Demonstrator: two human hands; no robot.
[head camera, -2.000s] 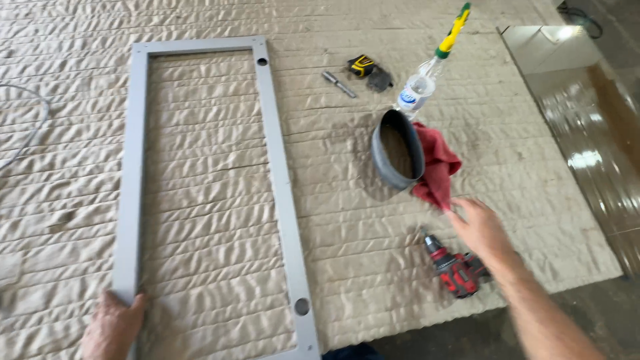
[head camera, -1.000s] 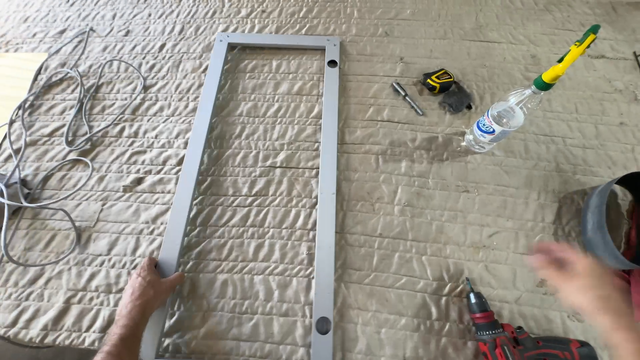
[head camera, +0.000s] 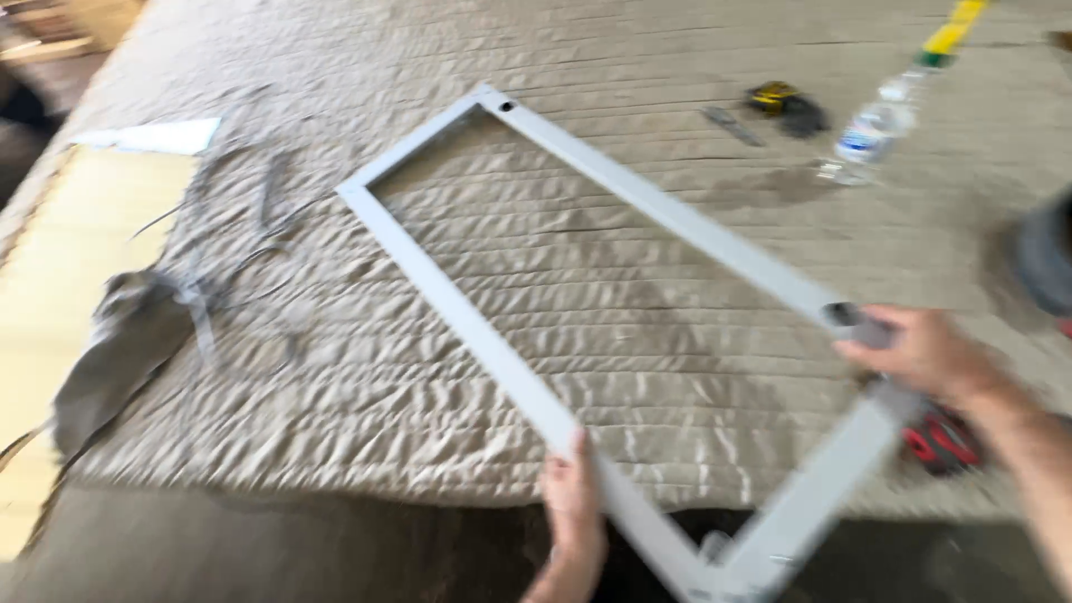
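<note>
A light grey rectangular frame (head camera: 712, 239) lies at a slant across a quilted blanket (head camera: 636, 352), its near corner past the blanket's edge. My left hand (head camera: 574, 502) grips its left long rail. My right hand (head camera: 930, 352) is closed on the right long rail, beside a dark round hole near the lower right corner. Just below that hand, a red and black cordless drill (head camera: 942, 440) is partly hidden by the frame. The picture is blurred by motion.
A clear plastic bottle (head camera: 875, 134) with a yellow and green top, a yellow and black tape measure (head camera: 775, 99) and a metal tool (head camera: 731, 126) lie at the upper right. A dark grey ring-shaped thing (head camera: 1047, 255) is at the right edge. Cable (head camera: 268, 193) and a pale yellow board (head camera: 92, 243) are on the left.
The frame has turned from nearly upright in view to a slant. My right hand, away from the frame before, now holds its right rail. The view has shifted.
</note>
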